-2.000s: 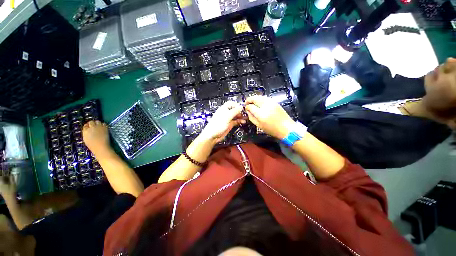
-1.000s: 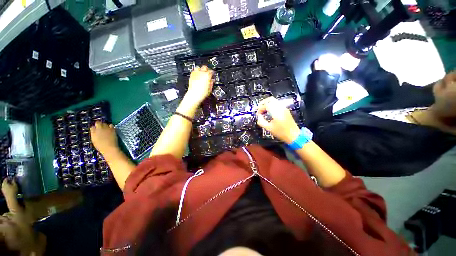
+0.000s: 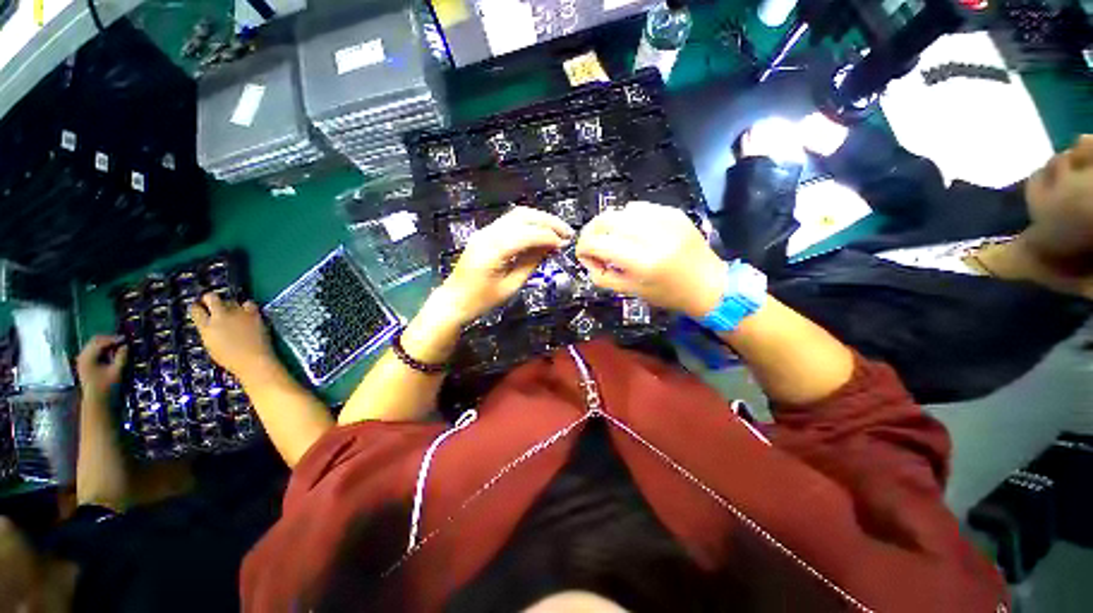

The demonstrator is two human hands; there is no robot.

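A black pocketed component tray (image 3: 656, 162) lies in front of me, with small square modules in many pockets. My left hand (image 3: 509, 258), with a dark bead bracelet, and my right hand (image 3: 653, 258), with a blue wristband, meet above its middle. Their fingertips pinch a small dark module (image 3: 574, 244) between them. The fingers hide most of it, so its shape is unclear. My hands cover several pockets below.
A clear box (image 3: 390, 240) and a fine-pitch tray (image 3: 330, 314) lie left of the tray. Grey lidded trays (image 3: 366, 72) and tall black stacks (image 3: 102, 144) stand beyond. Left neighbour's hands (image 3: 230, 335) touch another black tray. A dark-sleeved right neighbour (image 3: 887, 299) sits near a lit microscope (image 3: 849, 90).
My left hand has come back from the tray's upper left to meet my right hand over the middle. The left neighbour's other hand has moved to the left edge of that tray.
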